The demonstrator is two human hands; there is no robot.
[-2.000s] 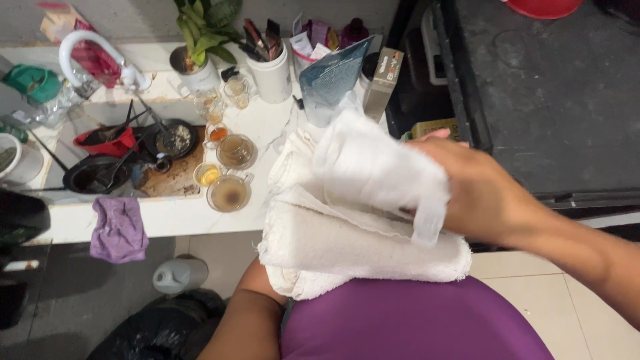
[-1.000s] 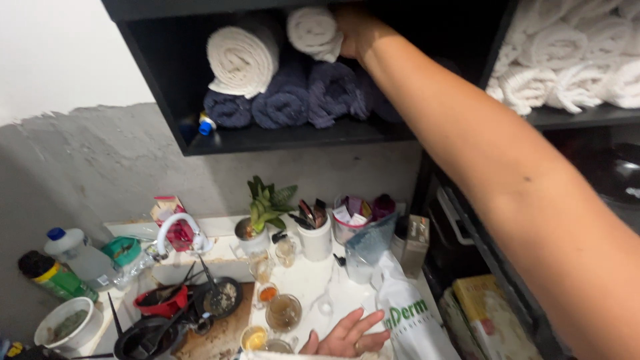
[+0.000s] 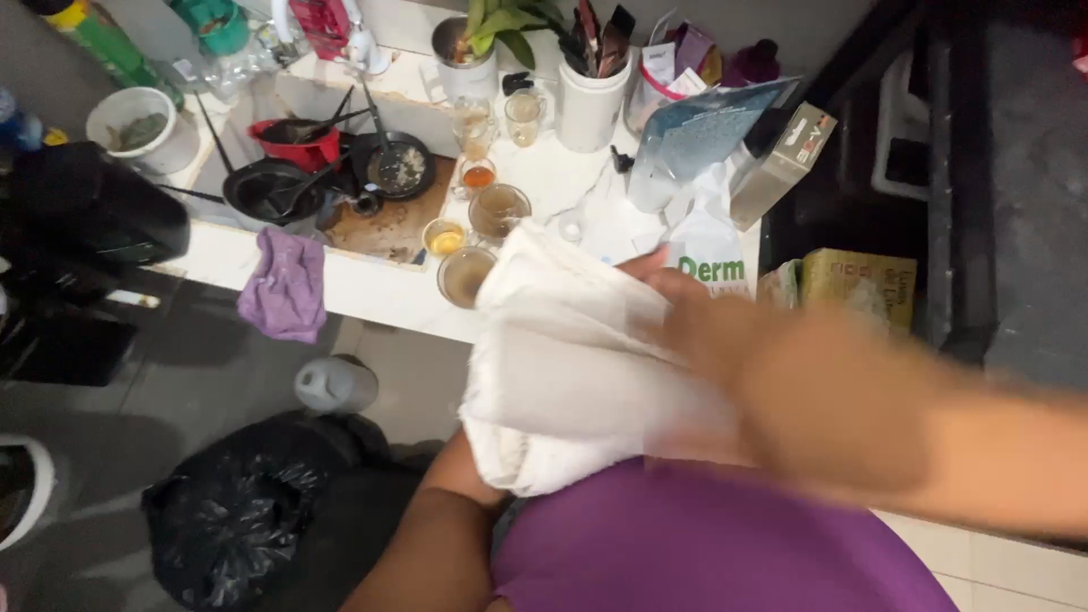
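Observation:
White rolled towels (image 3: 578, 374) are stacked against my front, below the counter edge. My left forearm comes up from the bottom and passes under the towels, which hide most of the left hand; a few fingertips (image 3: 648, 259) show at the stack's upper right, and whose hand they belong to is unclear. My right hand (image 3: 714, 348), strongly blurred, reaches in from the right and lies over the right end of the towels. Whether its fingers are closed on one cannot be told.
The counter (image 3: 382, 297) holds glass cups of liquid (image 3: 500, 211), a white utensil container (image 3: 592, 106), a plastic bag (image 3: 705, 229) and a box (image 3: 782, 166). Dark pans (image 3: 272, 189) fill the sink beside a purple cloth (image 3: 285, 285). A black garbage bag (image 3: 234, 510) and a jug (image 3: 336, 382) are below.
One second ago my right hand was at a rolled white towel on the upper shelf; now it is down at the towels by my front. The view has swung down from the shelf.

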